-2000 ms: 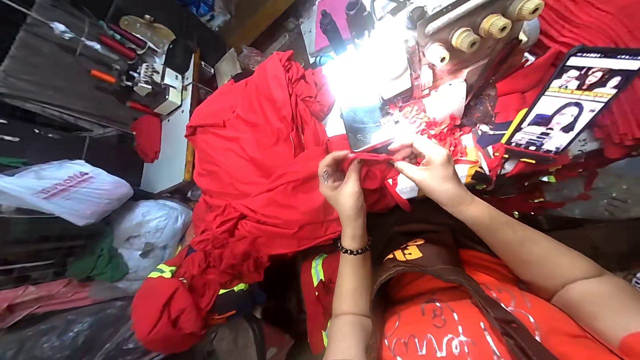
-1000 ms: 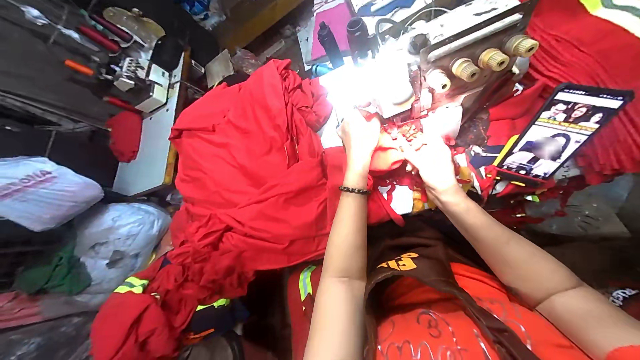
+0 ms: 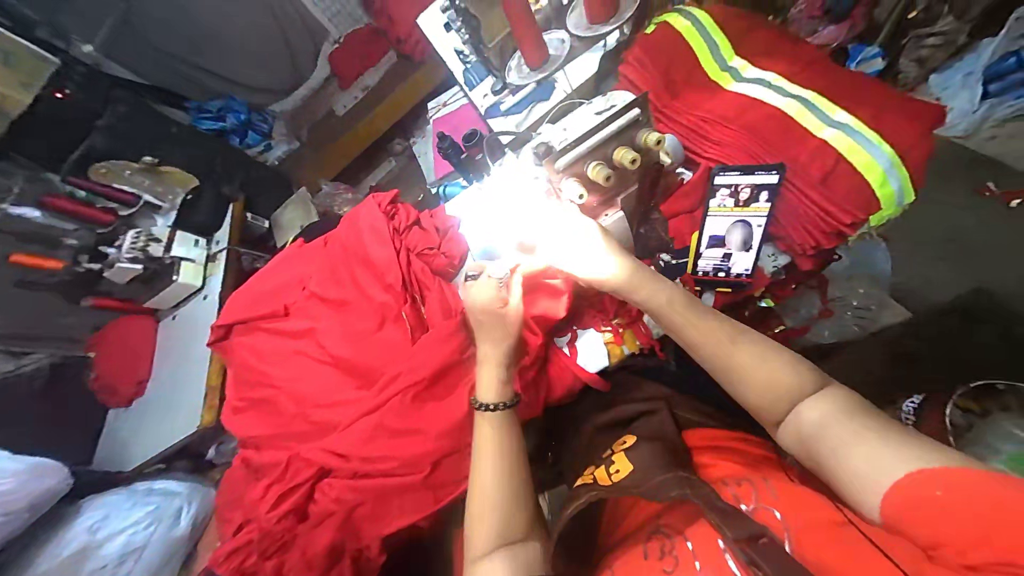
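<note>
Red fabric [image 3: 336, 344] lies in a large heap across the work surface and hangs down at the left. At its upper right part, under the glaring lamp of an overlock sewing machine [image 3: 600, 148], are both my hands. My left hand [image 3: 492, 300], with a beaded bracelet at the wrist, holds an edge of the cloth near the machine's front. Close to the machine head, my right hand [image 3: 588, 252] is largely washed out by the glare; its fingers and whatever they touch cannot be made out.
A phone [image 3: 734, 228] stands lit to the right of the machine. Behind it lies a stack of folded red cloth [image 3: 768, 120] with reflective strips. Red thread cones [image 3: 528, 40] stand at the back. Another sewing machine [image 3: 160, 256] is at the left, above white plastic bags [image 3: 120, 528].
From holding the red cloth in front of the machine, both hands have moved up to the machine head under the lamp. The view has swung to the right.
</note>
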